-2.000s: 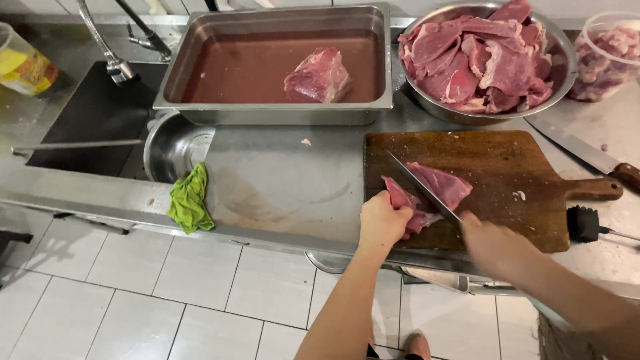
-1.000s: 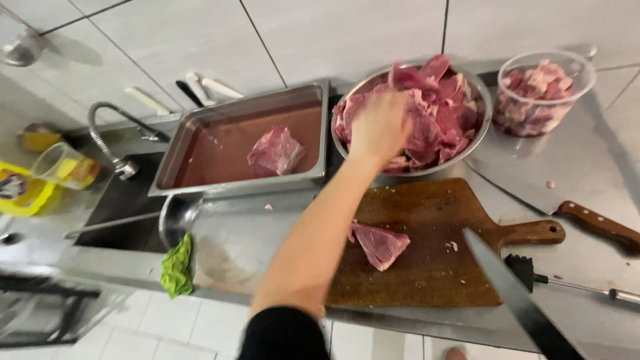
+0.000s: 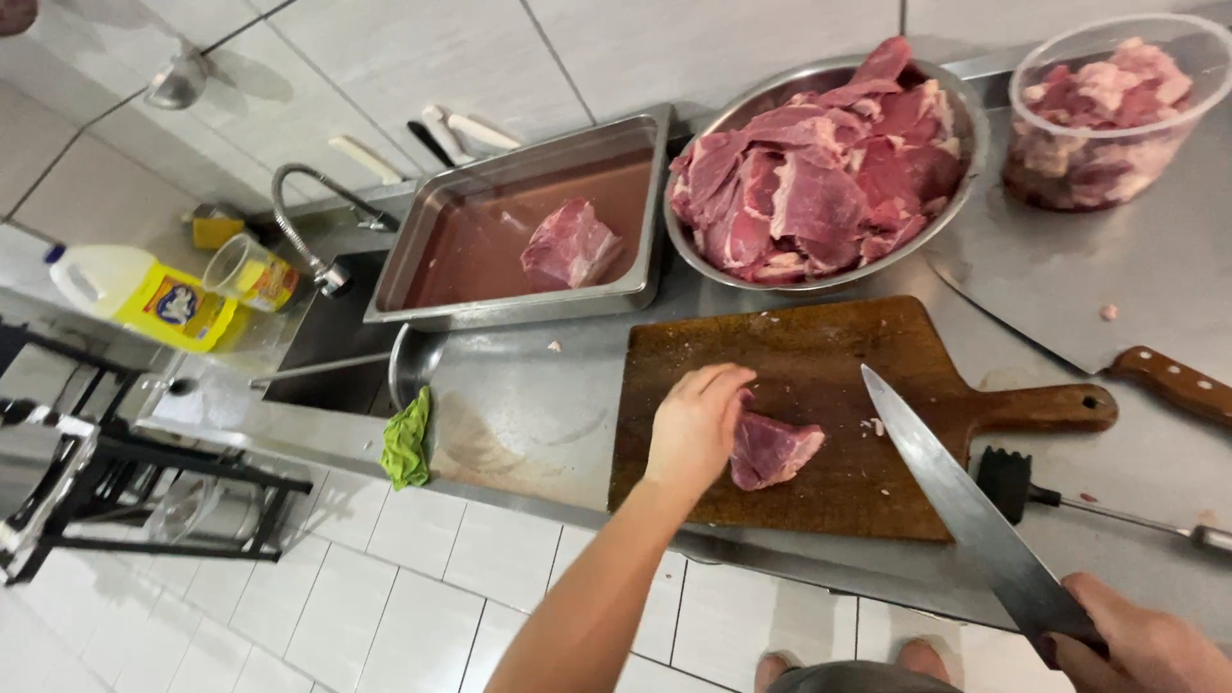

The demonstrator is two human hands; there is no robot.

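Observation:
My left hand (image 3: 698,423) rests at the left side of a small piece of raw meat (image 3: 775,450) on the wooden cutting board (image 3: 818,356); whether its fingers grip the meat is unclear. At the lower right, my right hand (image 3: 1136,635) holds a long kitchen knife (image 3: 962,500), its blade slanting up over the board's right part. Behind the board stands a steel bowl (image 3: 974,183) heaped with slices of raw meat (image 3: 818,183). One larger chunk of meat (image 3: 570,245) lies in reddish liquid in a deep steel pan (image 3: 510,310).
A clear plastic tub (image 3: 1102,144) of meat trimmings stands at the back right. Right of the board lie a wooden-handled knife (image 3: 1169,380) and a black-headed meat mallet (image 3: 1006,484). A green cloth (image 3: 407,441) hangs over the counter edge, near the sink (image 3: 337,375).
My left hand has moved from the meat in the bowl down to the piece on the board. Two seconds ago the knife was at the meat on the board; now it is off to the right.

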